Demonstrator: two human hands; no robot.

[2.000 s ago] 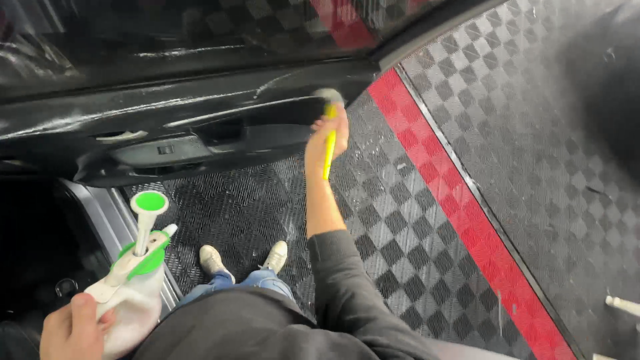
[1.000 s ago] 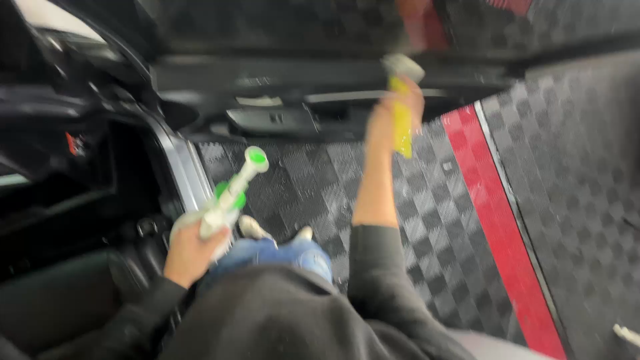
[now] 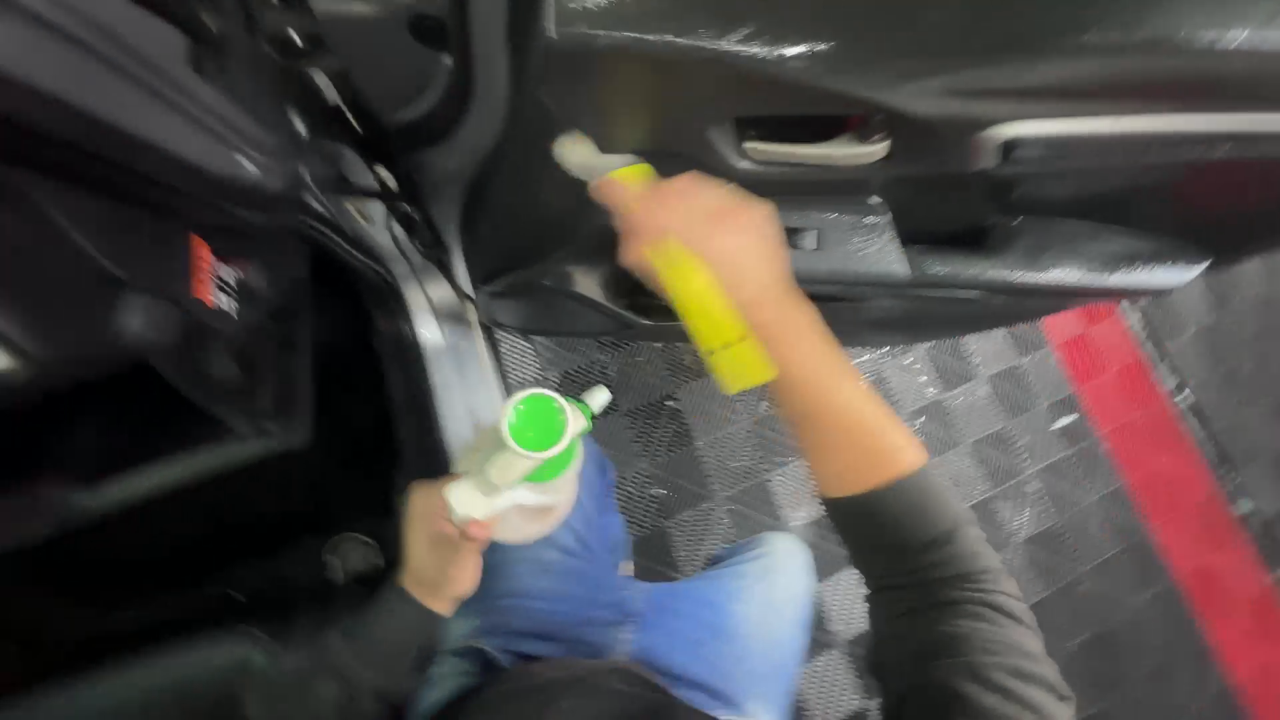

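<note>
My right hand (image 3: 705, 235) is closed around the yellow handle of a brush (image 3: 712, 315). Its pale, blurred head points to the upper left, over the hinge-side part of a black car door panel (image 3: 850, 85); whether it touches the panel I cannot tell. Wet streaks or foam shine on the panel around the chrome door handle (image 3: 815, 150). Low on the left, my left hand (image 3: 440, 545) grips a white pump sprayer bottle (image 3: 530, 500) with a green collar and green-topped plunger, held upright above my knee and beside the door sill.
The metal door sill (image 3: 445, 360) and dark car interior lie to the left, where a red and white label (image 3: 212, 275) shows. Below the open door spreads a checkered grey floor of plastic tiles (image 3: 700, 430) with a red strip (image 3: 1150, 440).
From the door's far end, my right hand has moved with the brush to its hinge side. My legs are now bent, and the view has shifted closer to the door panel.
</note>
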